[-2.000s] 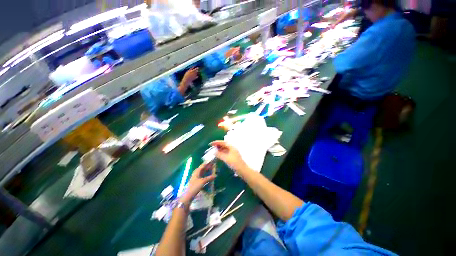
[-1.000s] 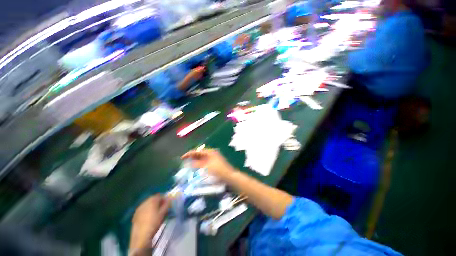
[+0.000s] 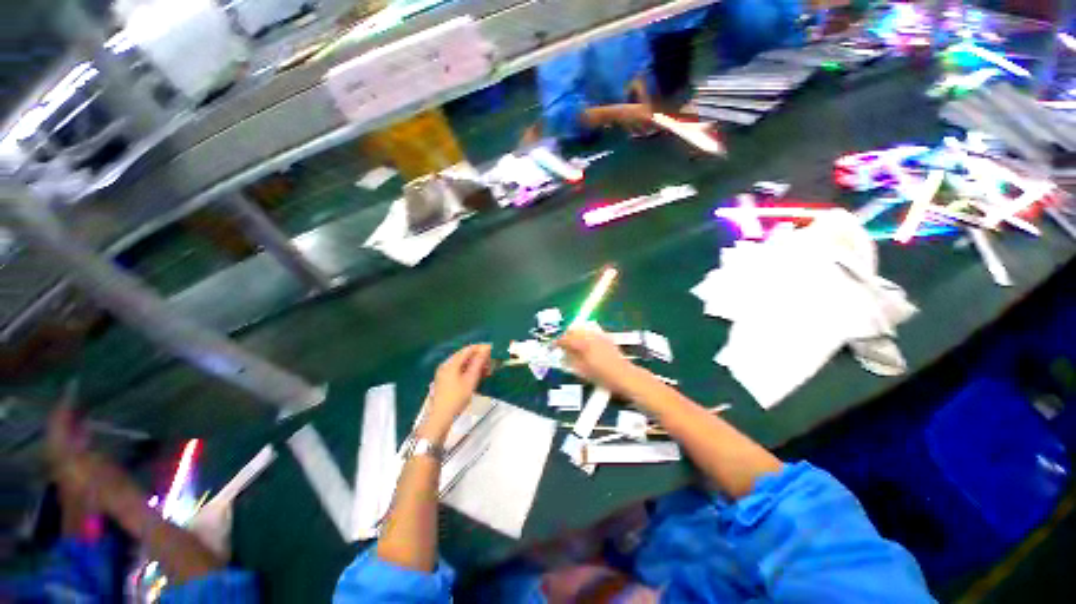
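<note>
My left hand (image 3: 464,373) is over the white sheet (image 3: 510,463), with its fingertips pinched together; a thin piece seems to run from them toward my right hand, too small to name. My right hand (image 3: 590,352) is at the near pile, its fingers near a lit LED stick (image 3: 596,297) glowing yellow and green. Whether it grips the stick I cannot tell. Small white pieces (image 3: 565,396) and short white strips (image 3: 631,452) lie around and below my right hand. Unlit flat strips (image 3: 376,448) lie at left, some on the sheet.
Crumpled white sheets (image 3: 802,303) lie to the right, with a heap of glowing bars (image 3: 932,195) beyond. A pink-lit bar (image 3: 640,205) and small carton (image 3: 432,203) lie across the belt. Another person's hands (image 3: 100,478) are at far left, blurred. A blue stool (image 3: 997,442) stands at right.
The view has swung right to left, showing more of the left bench. My hands have moved closer together over the near pile and sheet; the flat strips and sheet now show clearly.
</note>
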